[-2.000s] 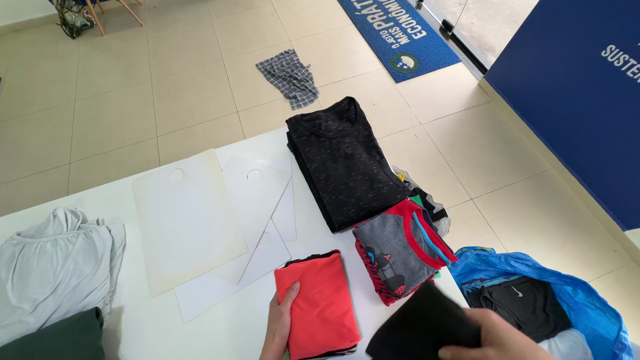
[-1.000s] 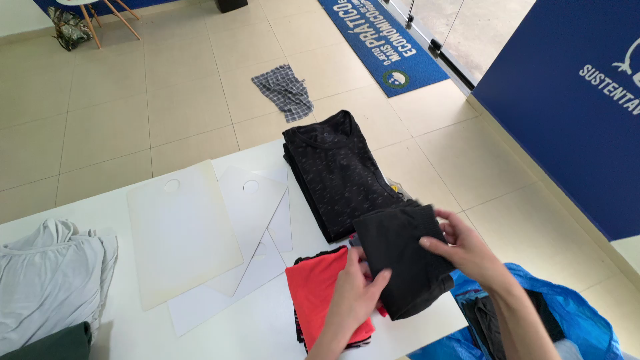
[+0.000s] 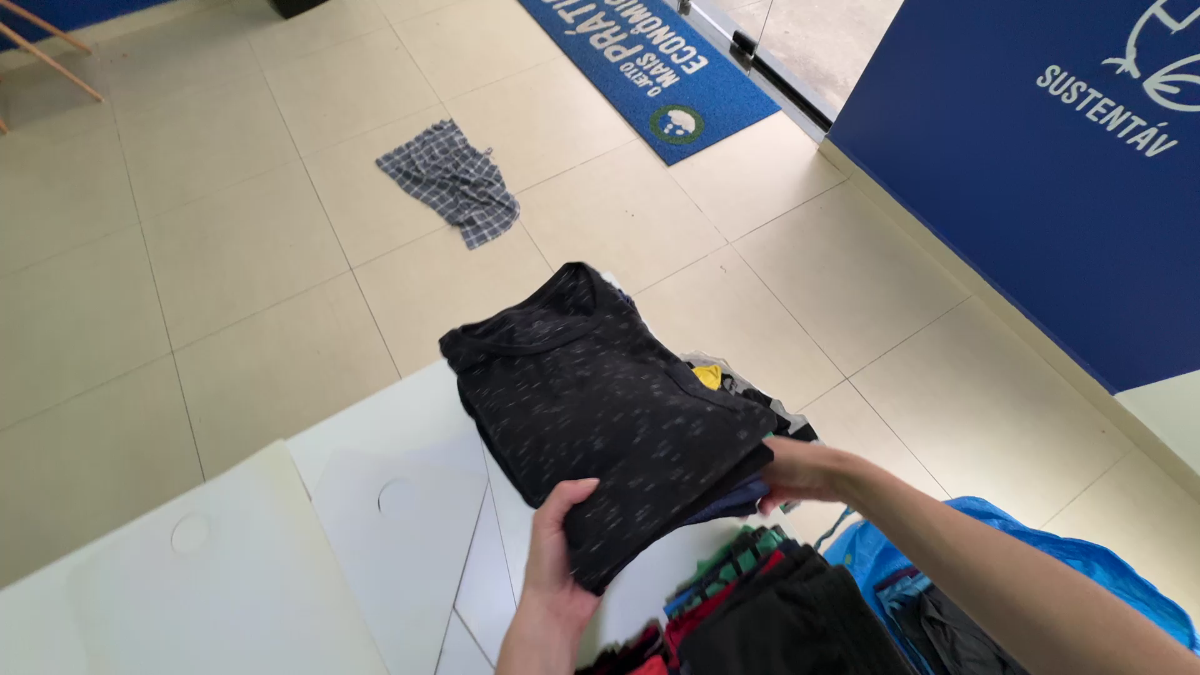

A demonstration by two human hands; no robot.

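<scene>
A folded black speckled shirt (image 3: 600, 403) lies on top of a stack of folded clothes at the table's far corner. My left hand (image 3: 562, 544) grips the stack's near left corner, thumb on top of the speckled fabric. At the right edge, my right hand (image 3: 797, 476) holds the stack's side, its fingers partly hidden beside dark blue cloth (image 3: 727, 502). Nearer to me sits another folded pile, with a black garment (image 3: 792, 619) on top and red and green edges showing below. Some red cloth (image 3: 649, 664) shows at the bottom edge.
White sheets with round cut-outs (image 3: 225, 572) lie on the white table at left. A blue bag (image 3: 994, 525) of clothes stands at lower right. On the tiled floor are a checkered cloth (image 3: 455, 183) and a blue doormat (image 3: 656, 75). A blue wall (image 3: 1012, 178) rises at right.
The black garment, held in both hands a second ago, now lies on the near pile. Both hands have moved to the stack with the speckled shirt. The view has shifted.
</scene>
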